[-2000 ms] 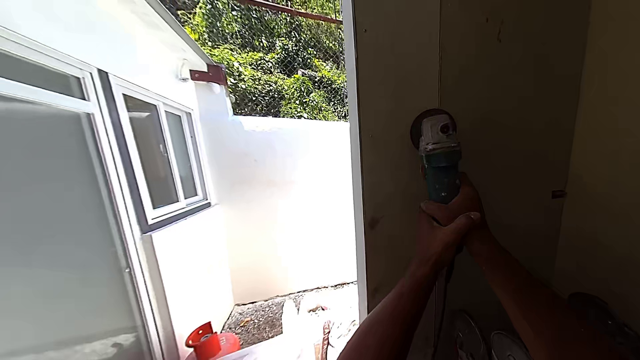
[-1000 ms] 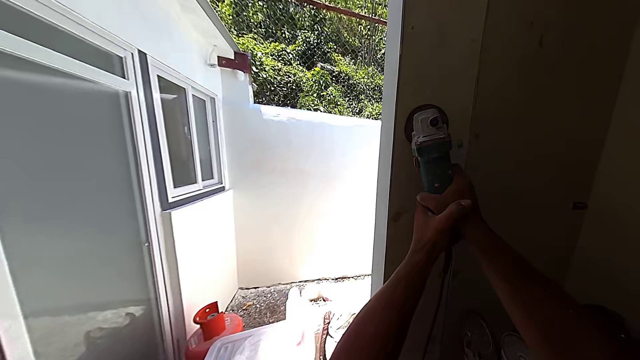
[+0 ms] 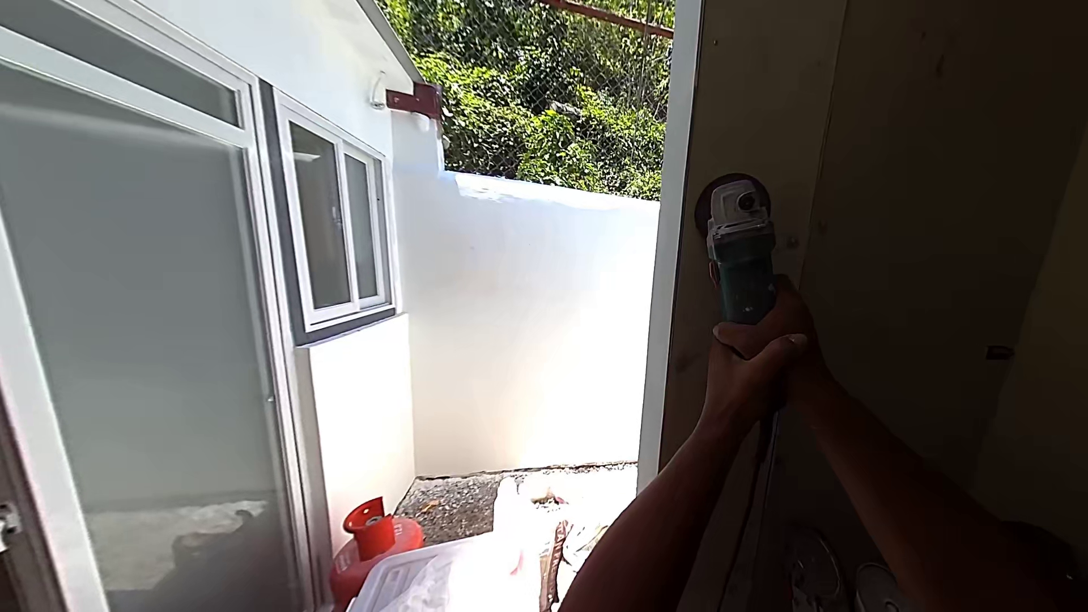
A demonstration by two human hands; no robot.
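An angle grinder [image 3: 745, 246] with a teal body and grey metal head is held upright in front of a shaded wall panel [image 3: 765, 102]. Its dark round disc [image 3: 712, 204] lies at or very near the panel's surface. My right hand [image 3: 786, 327] grips the rear of the body, and my left hand [image 3: 752, 370] wraps around the same grip from the left and just below, its thumb over the right hand. A power cord [image 3: 755, 501] hangs down between my forearms. Whether the disc spins cannot be told.
Left of the panel's pale edge [image 3: 667, 255] lies a sunlit yard with a white wall [image 3: 527, 323]. A red gas cylinder [image 3: 374, 544], a white plastic tray [image 3: 399, 569] and bags stand low down. A sliding window [image 3: 336, 221] and frosted glass door [image 3: 153, 340] are at left.
The grinder, held in both hands, has moved left across the panel, closer to its pale edge. The view has shifted somewhat.
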